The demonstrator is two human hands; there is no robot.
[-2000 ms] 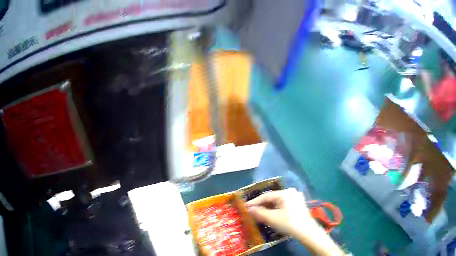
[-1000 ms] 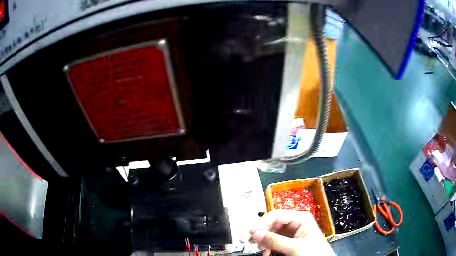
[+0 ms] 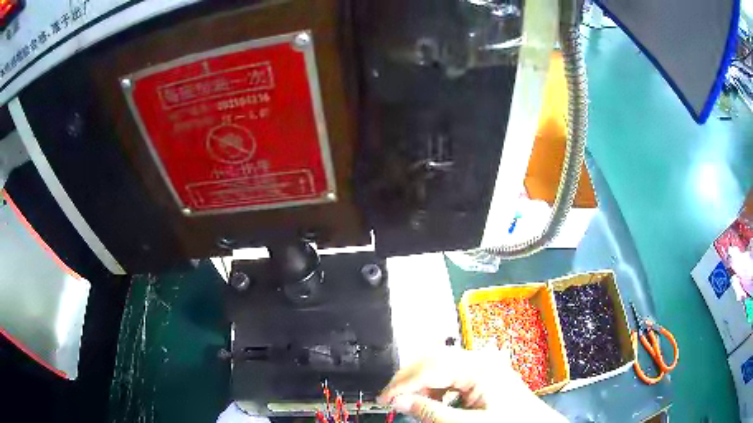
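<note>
Thin wire leads with red parts (image 3: 338,409) stand at the machine's lower front edge, cut off by the bottom of the picture. My right hand (image 3: 454,388) is just right of them, thumb and forefinger nearly together beside a red-tipped lead; I cannot tell whether anything is between them. A pale shape at the bottom edge, left of the leads, may be part of my left hand. The dark metal block (image 3: 310,351) lies under the ram (image 3: 299,273). Small red pieces (image 3: 512,330) fill the left bin and small black pieces (image 3: 588,326) the right bin.
The black machine body (image 3: 429,149) with a red warning plate (image 3: 231,128) fills the upper view. A ribbed metal hose (image 3: 575,140) hangs right of it. Orange-handled scissors (image 3: 656,354) lie right of the bins. An open cardboard box (image 3: 549,157) stands behind.
My right hand has moved from over the black pieces' bin, left to the wire leads at the machine's front edge. The view has turned, so machine and bins sit further right.
</note>
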